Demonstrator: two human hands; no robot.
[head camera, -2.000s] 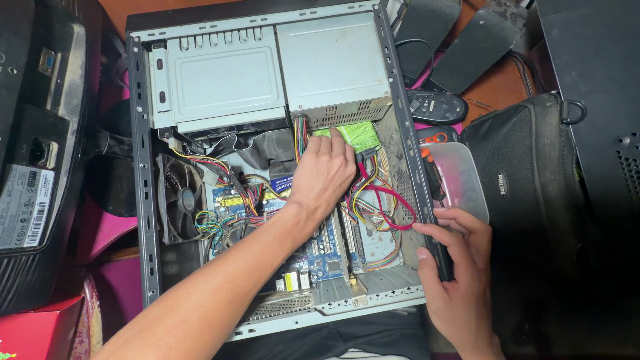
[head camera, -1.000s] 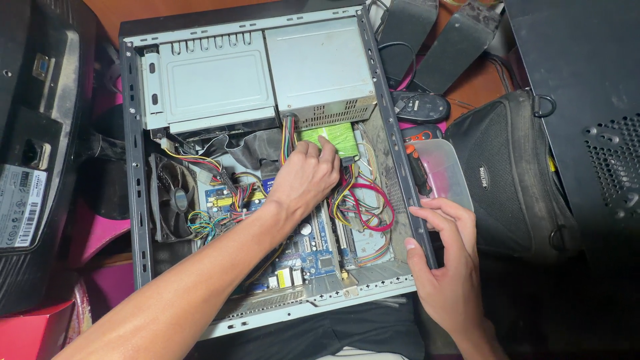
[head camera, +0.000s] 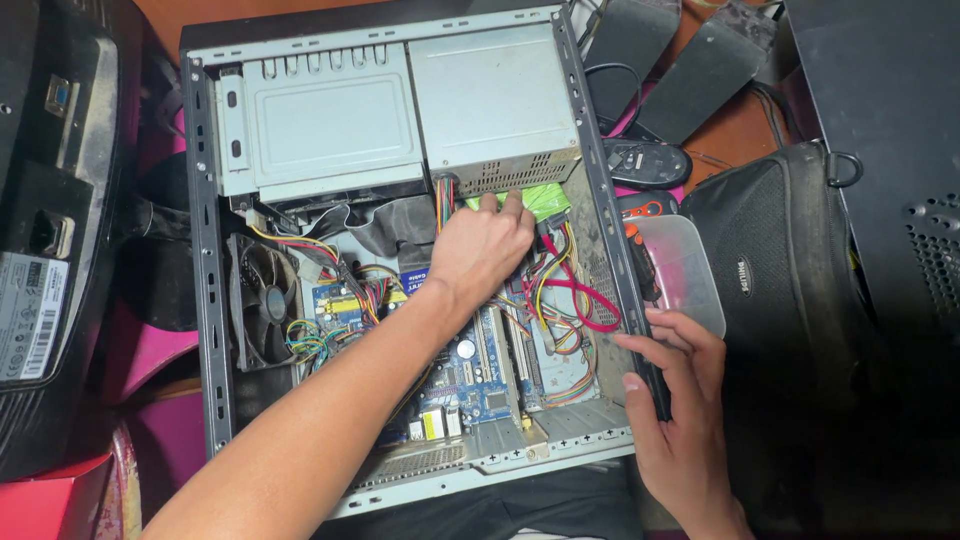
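Observation:
An opened desktop computer case (head camera: 196, 247) lies on its side, its inside facing up. My left hand (head camera: 484, 244) reaches over the blue motherboard (head camera: 480, 375), fingertips on a bright green wrapped item (head camera: 546, 199) just below the metal power supply (head camera: 495, 97); whether the fingers grip it is hidden. My right hand (head camera: 679, 397) rests on the case's right rail, thumb inward and fingers over the edge. Between the hands, a red cable (head camera: 592, 304) loops beside multicoloured wires. A black fan (head camera: 271, 304) stands at the left, with a grey ribbon cable (head camera: 382, 229) above the board.
Right of the case are a clear plastic tub (head camera: 694, 262) with orange-handled tools, a black computer mouse (head camera: 649, 163), a black bag (head camera: 772, 225) and a perforated black panel (head camera: 870, 90). At the left stands a dusty black monitor (head camera: 82, 187), above a red box (head camera: 56, 499).
The left hand stays at the green item, its fingers shifting slightly over it. The right hand remains at the case's right rail.

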